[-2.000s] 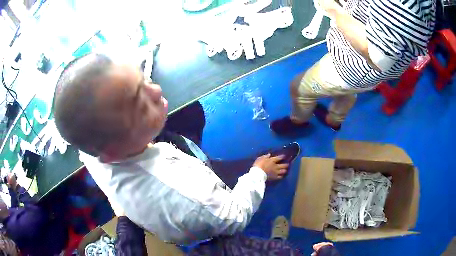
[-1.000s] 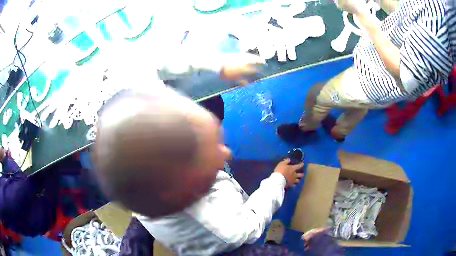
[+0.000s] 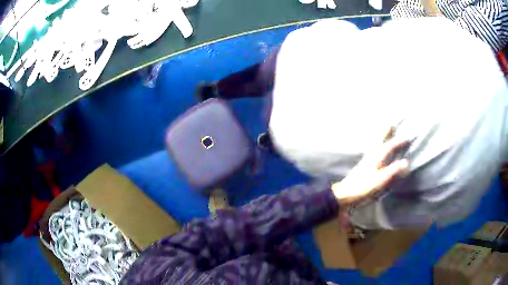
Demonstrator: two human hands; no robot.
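My left hand [image 3: 370,181] reaches right at the end of a purple patterned sleeve, against or just over the white shirt [image 3: 345,89] of a person bending over. Its fingers are spread and no part shows in it; whether it touches the shirt is unclear. Only a sliver of skin, perhaps my right hand [image 3: 332,283], shows at the bottom edge. A brown carton [image 3: 334,245] lies beyond my sleeve, mostly hidden by the bent person. Another carton [image 3: 125,206] at lower left is full of white curved parts [image 3: 89,245].
A grey-purple stool [image 3: 209,158] with a central hole stands on the blue floor. White parts [image 3: 89,69] lie heaped on the dark bench ledge [image 3: 223,19] at upper left. More cartons [image 3: 462,264] are at lower right. A striped top [image 3: 479,19] shows at upper right.
The person in white has moved right and bent down, uncovering the stool and hiding most of the right carton. My left arm has come into view, stretched right. The view has shifted.
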